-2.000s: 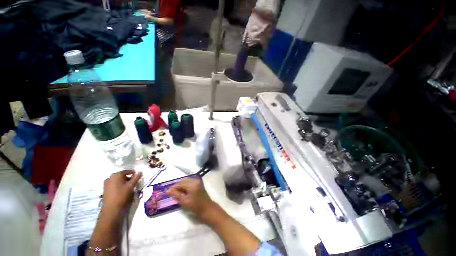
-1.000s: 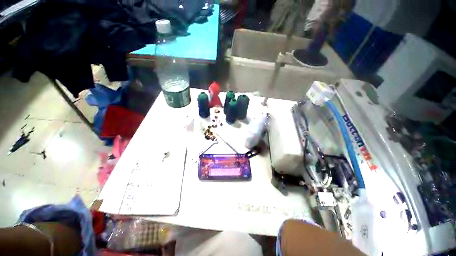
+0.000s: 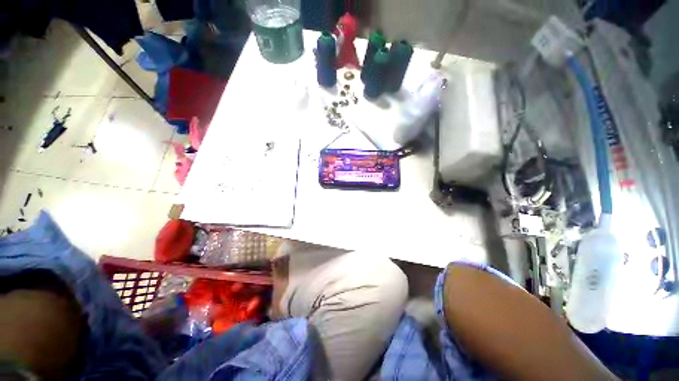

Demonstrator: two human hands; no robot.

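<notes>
A smartphone (image 3: 359,169) with a bright purple-pink screen lies sideways on the white tabletop (image 3: 357,223). Thin pale tweezers or snips show just behind it, near small brass and dark buttons (image 3: 339,108). A notebook or record sheet (image 3: 249,182) lies left of the phone. Only my forearms and blue sleeves show at the bottom edge, the left one at the lower left and the right one at the lower right. Both of my hands are out of the picture. Nothing touches the phone.
Dark green thread cones (image 3: 377,71), a red cone (image 3: 347,43) and a water bottle (image 3: 278,33) stand at the back. The button machine (image 3: 625,223) fills the right. A red basket (image 3: 134,279) with red pieces sits below the table, beside my leg (image 3: 350,298).
Both hands have left the phone and gone out of view at the bottom, leaving it on the table. The view has tilted down, showing my lap and the red basket.
</notes>
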